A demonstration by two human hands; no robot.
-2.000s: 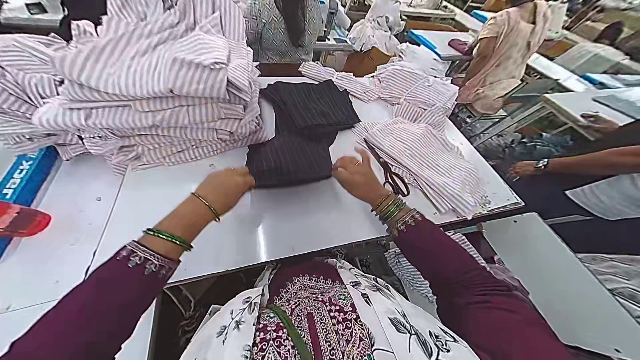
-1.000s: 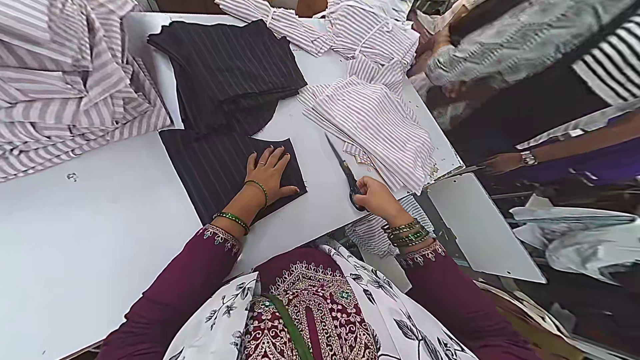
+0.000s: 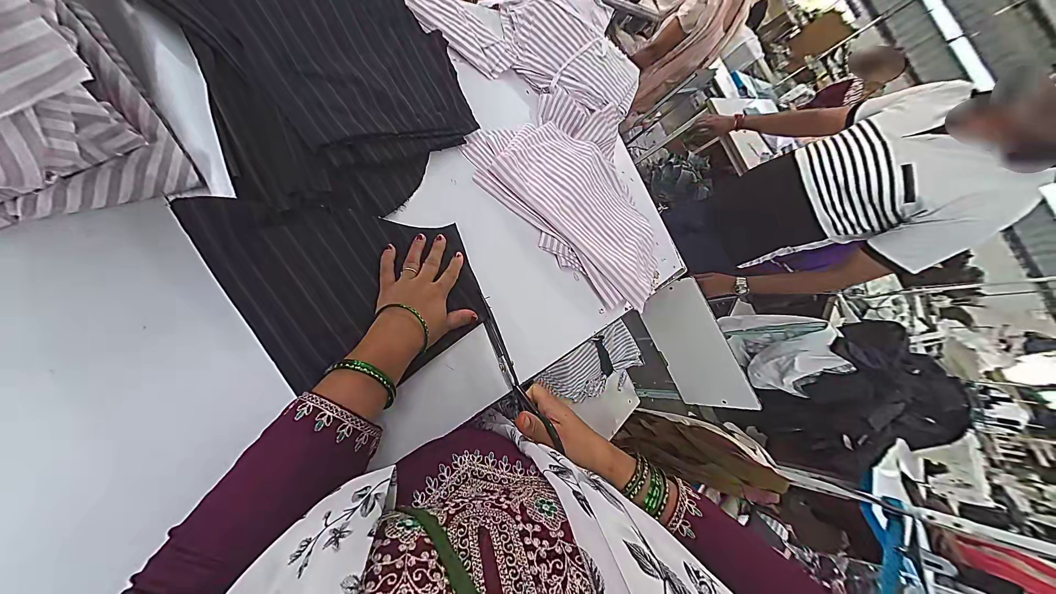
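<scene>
My left hand (image 3: pixel 421 297) lies flat with spread fingers on a dark pinstriped fabric piece (image 3: pixel 289 272), near its right edge. In my right hand (image 3: pixel 561 429) are the scissors (image 3: pixel 505 356), their handles gripped and their blades pointing up and left along the fabric's right edge. Whether the blades touch the cloth, I cannot tell. Above my left hand a folded stack of dark pinstriped fabric (image 3: pixel 346 74) overlaps the top of the piece.
Pink-and-white striped fabric pieces (image 3: pixel 577 206) lie on the white table (image 3: pixel 124 313) to the right. A large heap of striped cloth (image 3: pixel 74 124) fills the upper left. A person in a striped top (image 3: pixel 858 181) stands beyond the table's right edge.
Two seconds ago both hands were at the dark fabric and the scissors lay on the table; my right hand then took hold of them. Since one second ago, the scissors have come to the fabric's right edge.
</scene>
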